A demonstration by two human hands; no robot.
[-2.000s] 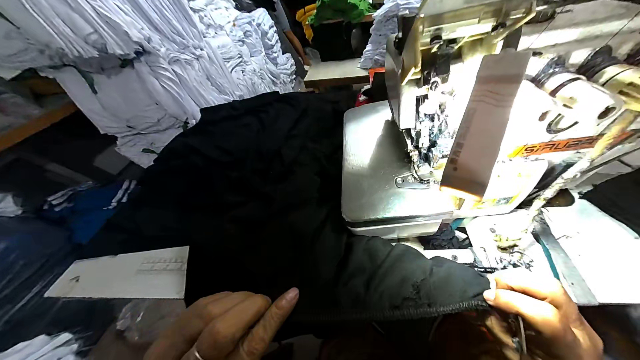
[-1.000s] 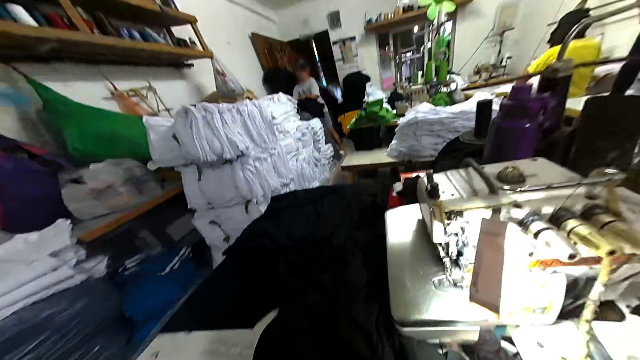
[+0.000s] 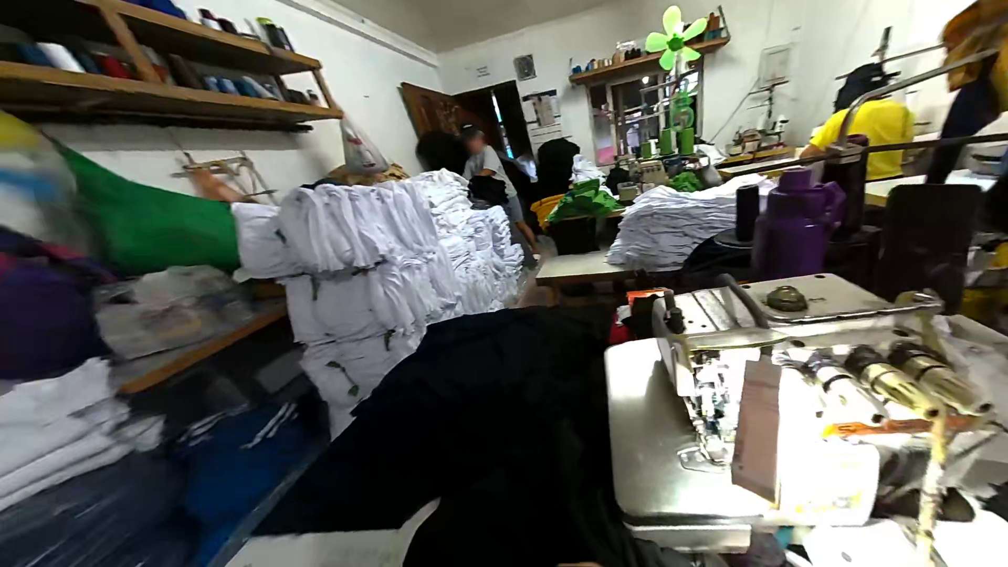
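Observation:
Black fabric [image 3: 504,409] lies in a large, loose heap in the lower middle, against the left side of an overlock sewing machine [image 3: 685,441]. The machine's lit needle area and metal plate face me, with thread tension dials [image 3: 882,378] on its right part. Only a thin sliver of skin shows at the bottom edge, over the black fabric; I cannot tell which of my hands it is or what it holds. The rest of both hands is out of view.
Bundled white garments [image 3: 354,260] are stacked left of centre. A purple jug [image 3: 795,220] stands behind the machine. More white fabric [image 3: 685,220] lies on a table beyond. Two people, one in a yellow shirt [image 3: 874,134], are farther back. Thread shelves [image 3: 157,87] hang upper left.
The view has tilted up strongly. Two seconds ago both my hands were in view at the edge of the black fabric, the right one pinching it; now only a sliver of skin shows.

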